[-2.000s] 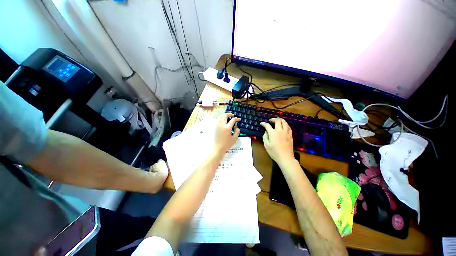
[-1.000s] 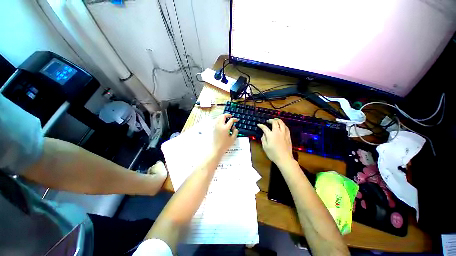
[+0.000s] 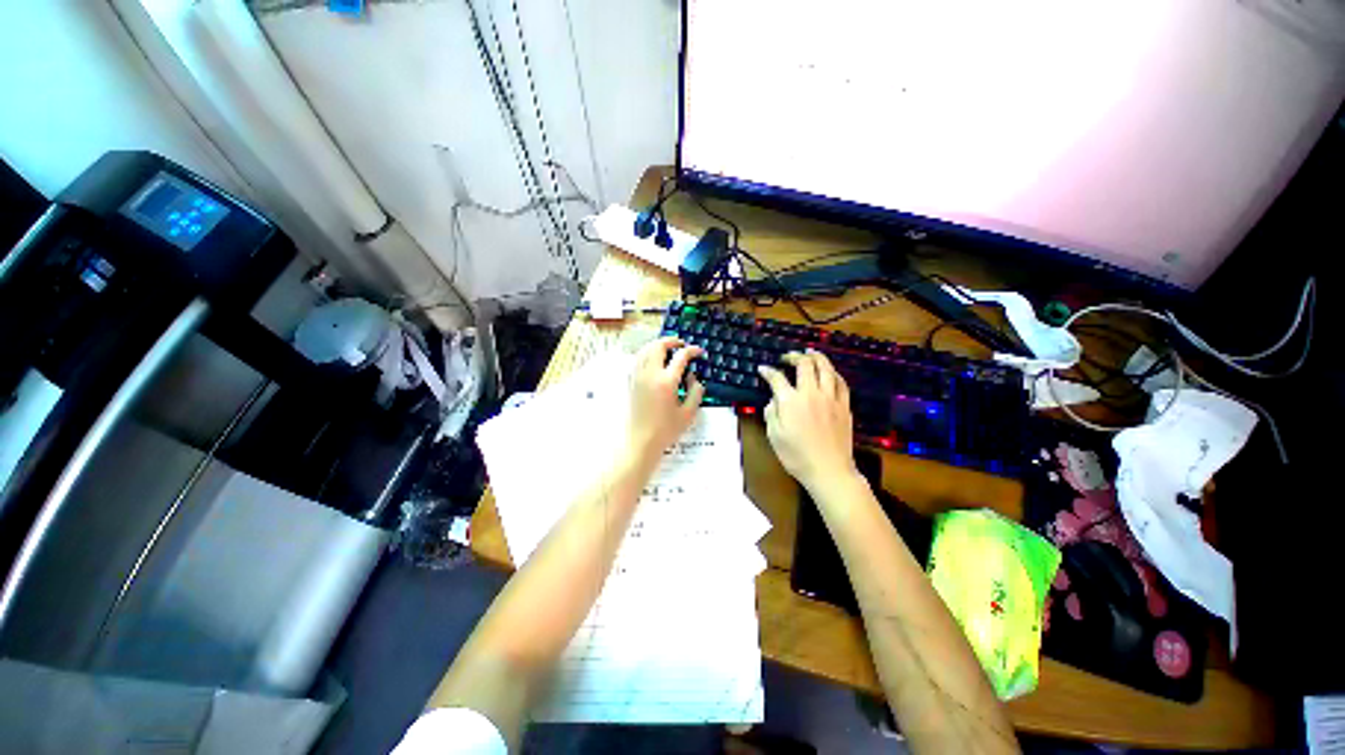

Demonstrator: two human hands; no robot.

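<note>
The long black keyboard point(image 3: 944, 406) with coloured backlight lies below the large monitor point(image 3: 1003, 126). My left hand point(image 3: 664, 395) rests on the keyboard's left end, fingers apart and bent over the keys. My right hand point(image 3: 808, 413) lies on its middle keys, fingers apart. Neither hand holds anything. White paper sheets point(image 3: 671, 605) with faint printed lines lie under my left forearm; the upper part is washed out to white. The monitor shows a mostly blank white screen.
A black smartphone point(image 3: 826, 549) lies partly under my right forearm. Beside it are a yellow-green packet point(image 3: 991, 597), a mouse point(image 3: 1103, 590) on a patterned pad point(image 3: 1173, 656), and crumpled white paper point(image 3: 1180, 487). A power strip point(image 3: 637, 236) and cables lie behind. A large printer point(image 3: 170, 236) stands left.
The other person at the left, with an arm by the desk and a phone, has gone out of view. My hands stay on the keyboard, the right one shifted slightly left.
</note>
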